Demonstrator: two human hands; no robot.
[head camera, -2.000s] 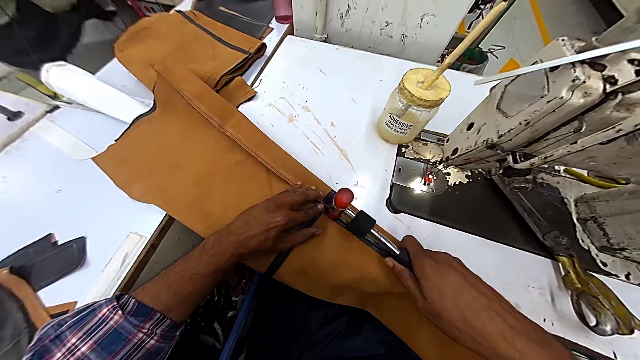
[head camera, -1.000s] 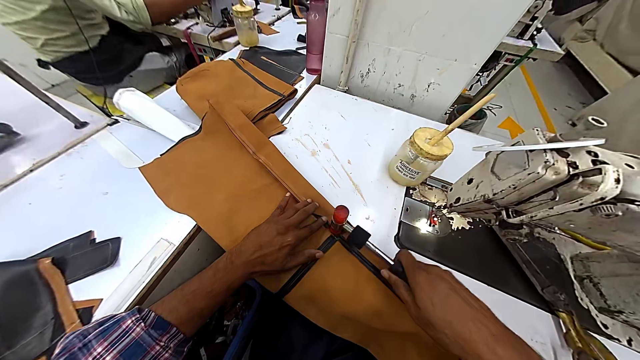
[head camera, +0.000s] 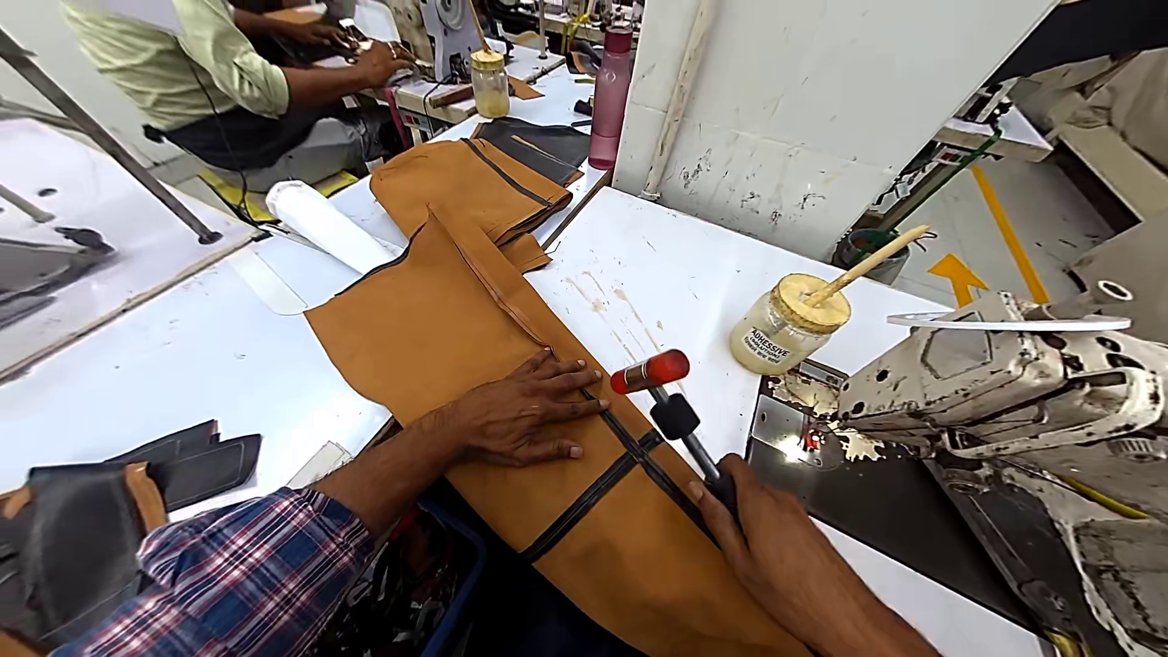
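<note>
Tan leather pieces (head camera: 401, 338) lie across the white table and run down over its near edge. A long seam crosses them, with black tape strips (head camera: 589, 506) meeting in a cross lower down. My left hand (head camera: 525, 411) rests flat on the leather beside the seam, fingers spread, gripping nothing. My right hand (head camera: 766, 529) is closed on the dark handle of a small hammer (head camera: 680, 415) with red faces and a black collar on its shaft. The hammer's head is raised over the leather's right edge, just right of my left fingertips.
An adhesive jar (head camera: 776, 338) with a stick in its lid stands beside a worn sewing machine (head camera: 1004, 392). Folded tan leather (head camera: 456, 182) and a pink bottle (head camera: 611, 100) are farther back. Black leather pieces (head camera: 91, 520) lie left. A co-worker (head camera: 219, 73) sits at another machine.
The hammer has lifted off the leather, its head now in the air, and the black tape cross beneath shows more fully. The view has shifted, bringing the co-worker into sight.
</note>
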